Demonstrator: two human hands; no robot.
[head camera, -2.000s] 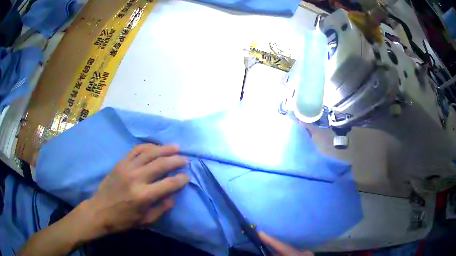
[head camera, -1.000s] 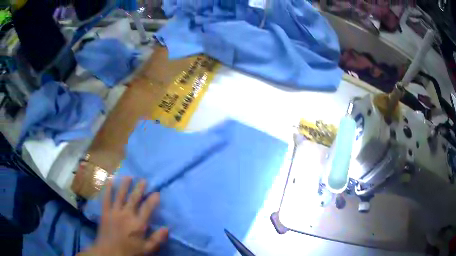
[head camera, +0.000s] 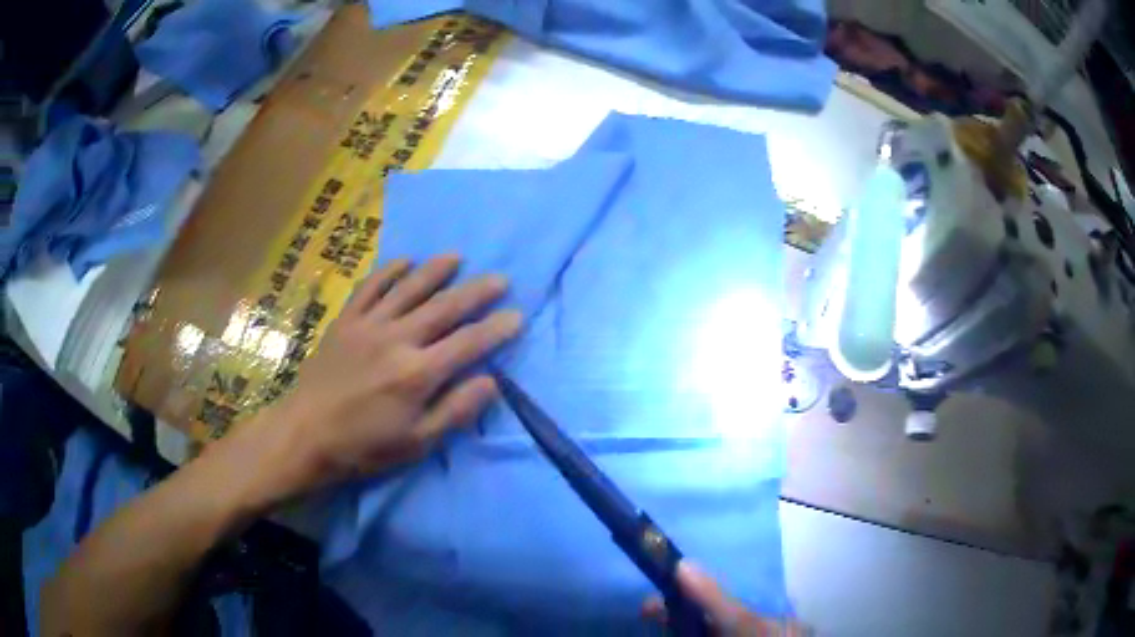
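A light blue garment panel (head camera: 672, 224) lies spread on the white table, with a folded edge running across its upper left part. My left hand (head camera: 405, 361) lies on the panel's left side, fingers spread and pressing down. My right hand (head camera: 716, 607), cut off by the bottom edge, is shut on the dark handles of the shears (head camera: 579, 467). The long dark blades look closed and lie over the panel, their tip just beside my left fingertips. The handle end is partly hidden by my fingers.
The sewing machine (head camera: 977, 261) with a pale green plastic piece (head camera: 874, 274) stands at the right. Cardboard (head camera: 237, 187) with yellow printed tape (head camera: 355, 187) edges the table on the left. More blue cloth (head camera: 697, 44) lies at the back, and crumpled pieces (head camera: 100, 187) at the far left.
My left hand has moved up and right over the panel from a second ago. The shears have come further into view, with my right hand. The panel lies higher in the view.
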